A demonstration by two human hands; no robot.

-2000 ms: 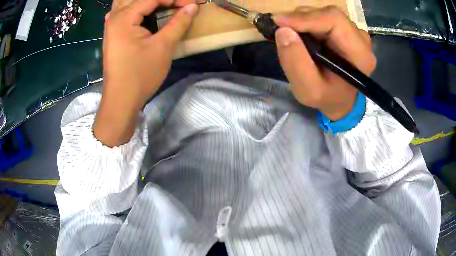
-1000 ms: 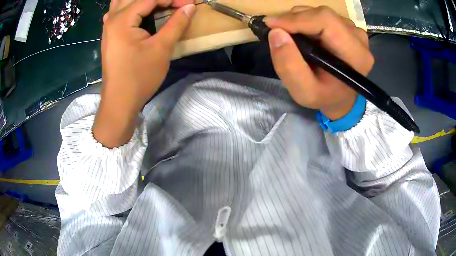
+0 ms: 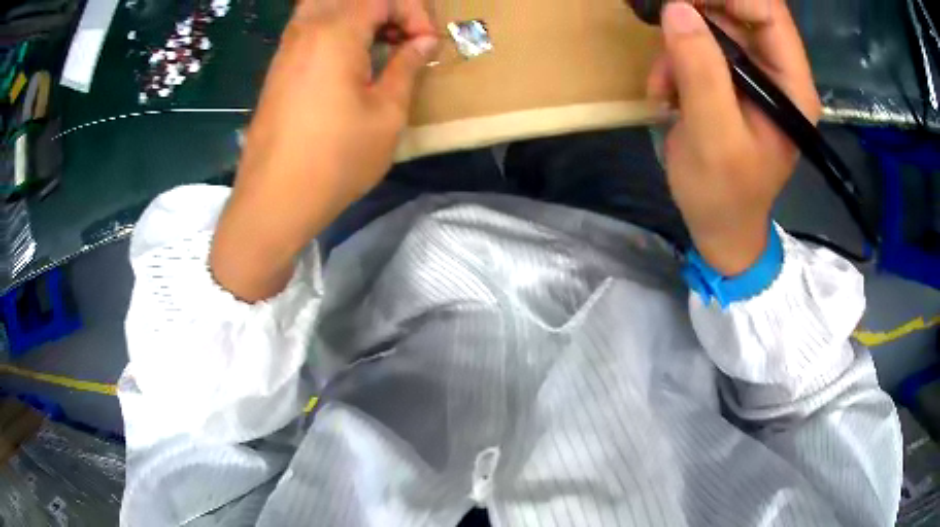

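Note:
A small silvery square circuit board (image 3: 470, 38) lies on the tan work board (image 3: 557, 62) near the top of the view. My left hand (image 3: 345, 113) is just left of it, thumb and fingers close together at a tiny thin piece, too small to name; I cannot tell if the fingers pinch it. My right hand (image 3: 727, 134) is shut on the black handle of the soldering iron (image 3: 789, 113), over the right part of the work board. The iron's metal barrel and tip are out of view at the top edge.
A loose pile of small white, silver and reddish components (image 3: 183, 51) lies on the dark green mat (image 3: 134, 165) at the left. A white strip (image 3: 90, 43) is at the upper left, with green and black items (image 3: 26, 113) at the far left. Blue stands show below the mat on both sides.
My right hand has moved the iron up and right, away from my left hand. My left hand has shifted right, and the silvery circuit board now shows beside it. The whole view has shifted slightly.

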